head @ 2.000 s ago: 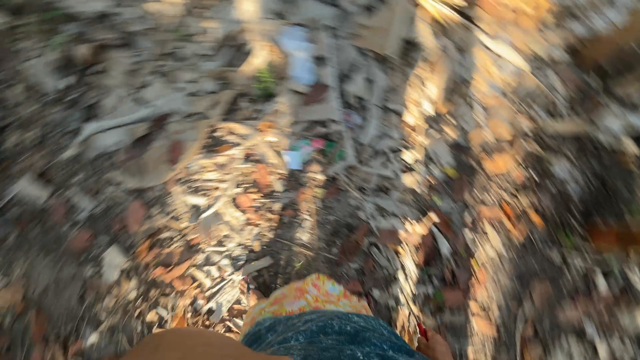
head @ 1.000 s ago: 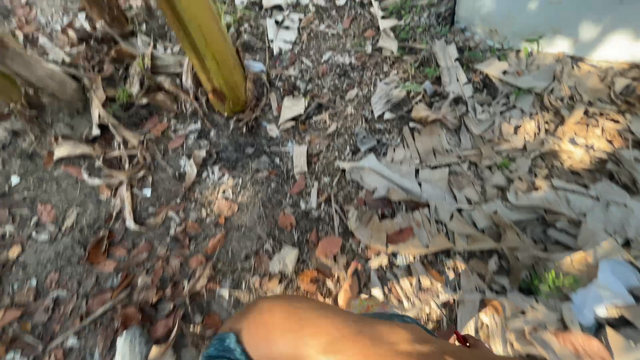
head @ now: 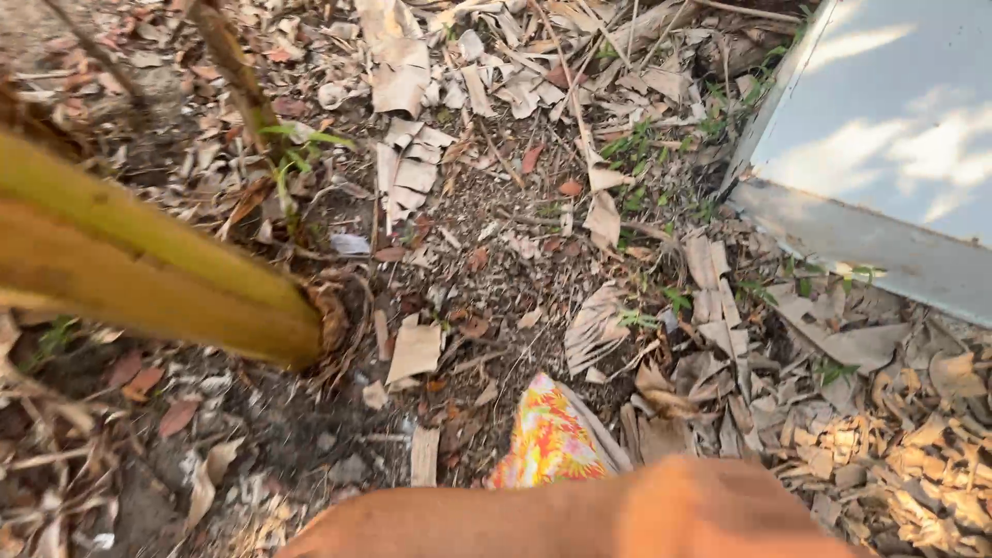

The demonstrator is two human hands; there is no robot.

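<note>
A bare forearm, apparently my left, crosses the bottom edge in the head view. Its right end, a blurred rounded part that seems to be the wrist or back of my left hand point(head: 713, 504), shows no fingers. Whether that hand holds anything cannot be told. Just beyond the arm, a piece of orange, yellow and white patterned cloth point(head: 550, 434) shows over the ground; its lower part is hidden behind the arm. My right hand is out of view.
A thick yellow-green plant stem point(head: 155, 263) slants in from the left. At the upper right stands a pale, flat-sided object point(head: 876, 132) with a lower ledge. Dry leaves point(head: 415, 353), twigs and small green plants lie around on dark soil.
The view has shifted considerably; the yellow-green stem and the pale object now appear larger in it. The patterned cloth, out of view one second ago, shows again beyond the arm.
</note>
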